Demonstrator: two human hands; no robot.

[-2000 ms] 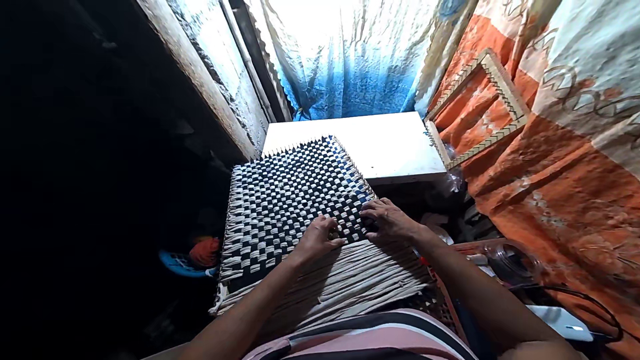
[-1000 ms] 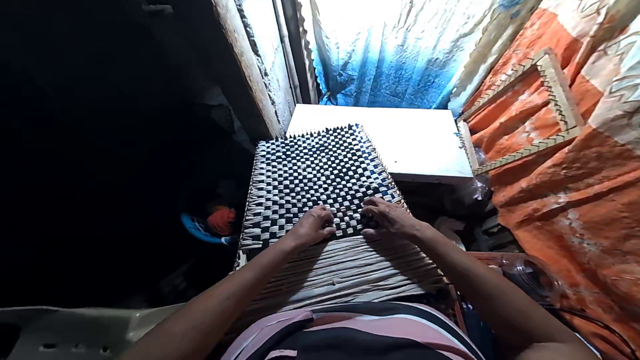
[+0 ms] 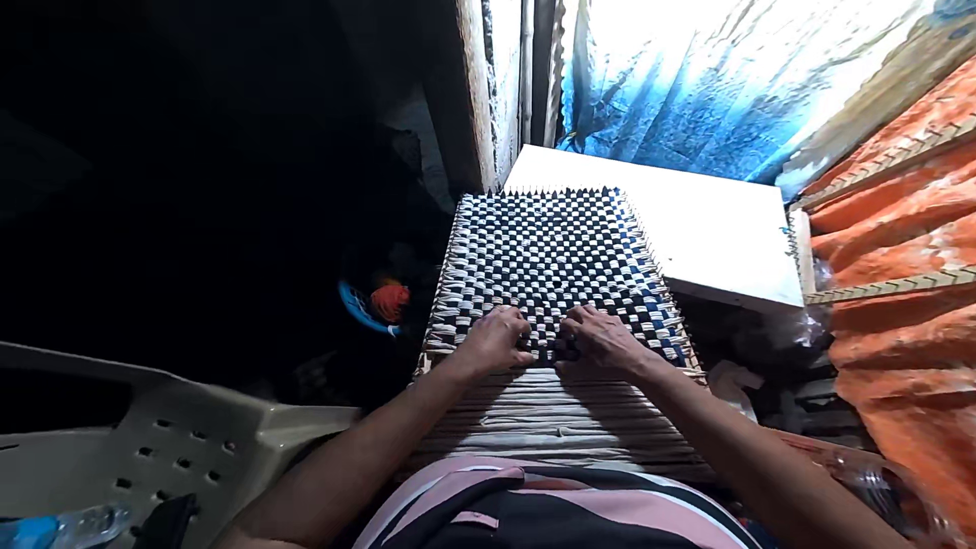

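A black and white woven fabric mat (image 3: 549, 252) is stretched on a wooden frame with nails or pegs along its edges. Its near part shows unwoven pale fabric strips (image 3: 541, 427) lying side by side across the frame. My left hand (image 3: 499, 335) rests on the near edge of the checkered weave, fingers curled down onto the strips. Close to its right, my right hand (image 3: 598, 339) bends its fingers onto the same edge, at a dark strip. The fingertips of both hands are partly hidden, so what they pinch cannot be told.
Beyond the frame stands a white tabletop (image 3: 717, 221). An empty pegged wooden frame (image 3: 801, 252) leans against the orange cloth (image 3: 900, 335) at right. At lower left is a plastic chair (image 3: 191, 427) with a plastic bottle (image 3: 91, 526). A blue-rimmed container (image 3: 358, 309) holds orange material (image 3: 390, 300).
The view has turned left, bringing the plastic chair into sight. Both hands remain at the near edge of the weave, with small changes in their finger positions.
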